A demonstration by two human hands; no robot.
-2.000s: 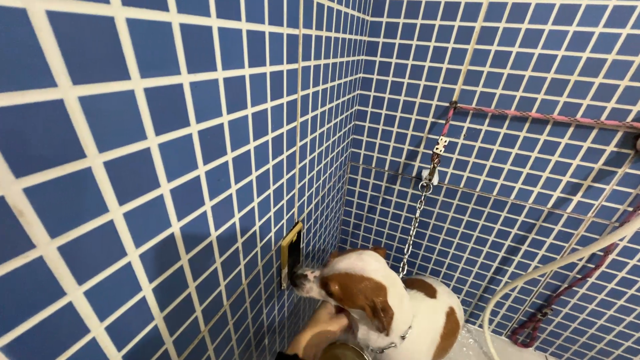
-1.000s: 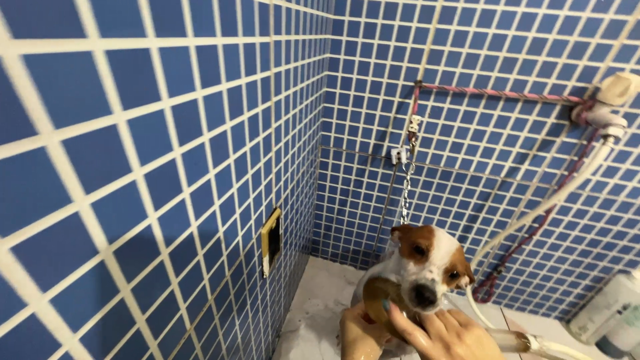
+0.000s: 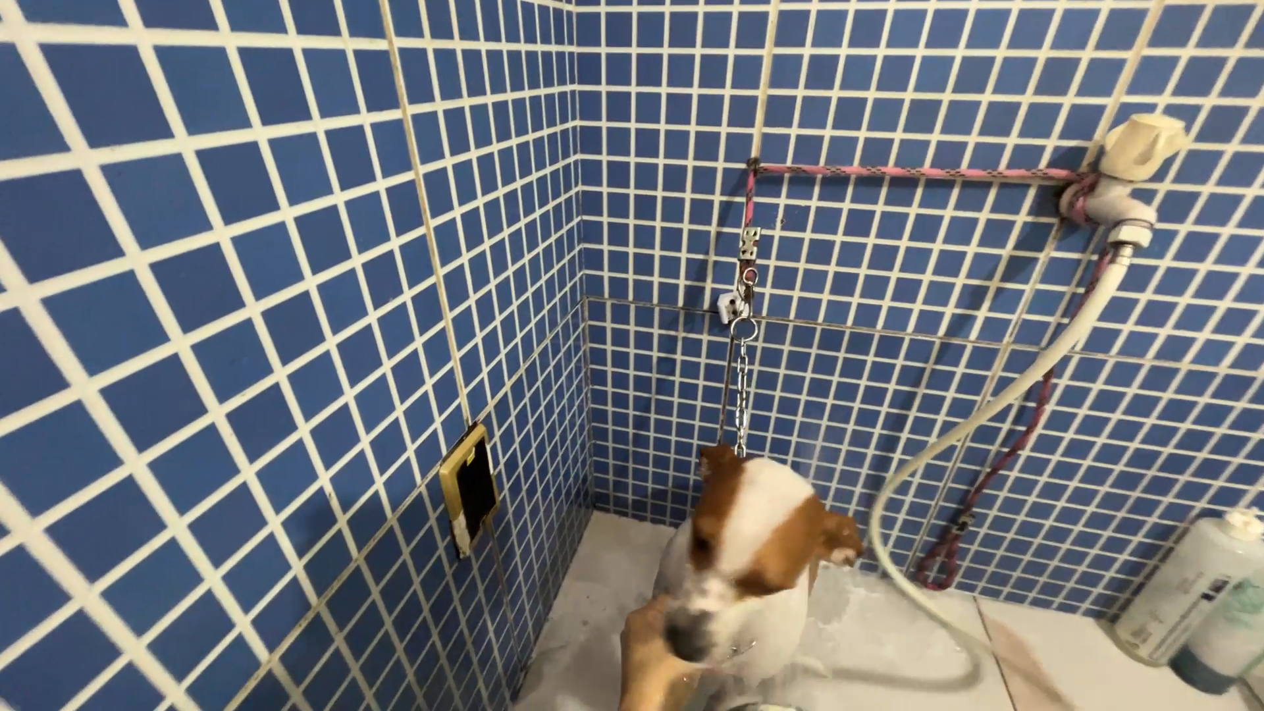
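A white dog with brown patches sits in the corner on the white floor, its head turned down toward me. A metal chain runs up behind its head to a pink rope on the tiled wall. My left hand is at the bottom, against the dog's chest beside its dark nose; its fingers are mostly hidden, so its grip is unclear. A pale rounded thing shows just at the bottom edge, below the dog, too cut off to name. My right hand is out of view.
A white hose hangs from a wall tap and curves down to the floor at right. Plastic bottles stand against the right wall. A yellow-framed drain opening is set in the left blue-tiled wall.
One second ago both hands were at the dog's muzzle with a brownish object; now only my left hand shows. The dog has lowered its head. Two seconds ago it faced the left wall.
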